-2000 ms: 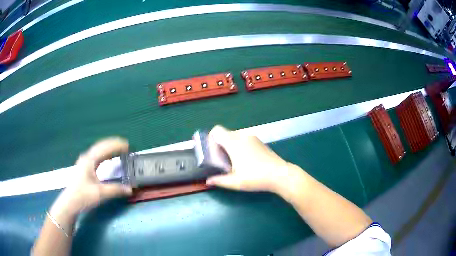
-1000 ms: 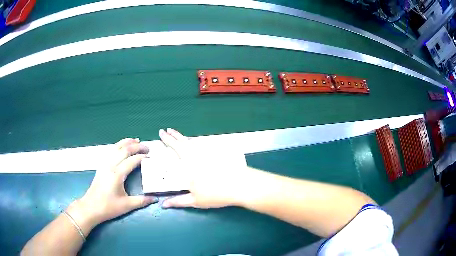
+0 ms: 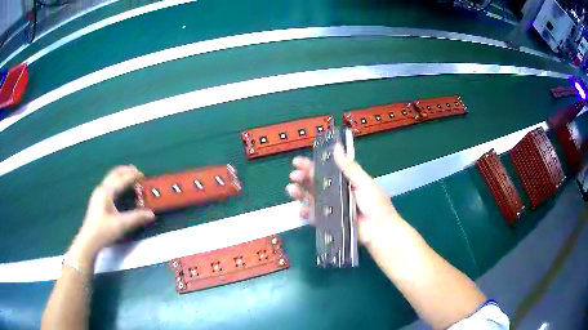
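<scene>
My left hand (image 3: 106, 216) grips the left end of a red fixture (image 3: 190, 189) over the green belt; the fixture is slightly blurred and its four nests face up. My right hand (image 3: 361, 200) holds a grey fixture (image 3: 327, 200) upright on its end, its row of four small bright spots showing and a silvery edge along its right side. Another red fixture (image 3: 231, 265) lies on the green edge worktop below and between my hands, with four nests in a row and bright screws at its ends.
Three red fixtures (image 3: 288, 137) lie in a row on the conveyor belt (image 3: 271, 174). A red fixture (image 3: 500, 187) and a red fixture stack (image 3: 539, 169) stand on the worktop's right. White guide rails (image 3: 412, 71) cross the view. A red bin (image 3: 14, 86) is far left; a purple lamp (image 3: 580, 89) glows far right.
The flat white plate-like surface under my hands no longer shows. My hands have moved apart, the left with a red fixture, the right with the raised grey fixture. A red fixture is uncovered on the worktop.
</scene>
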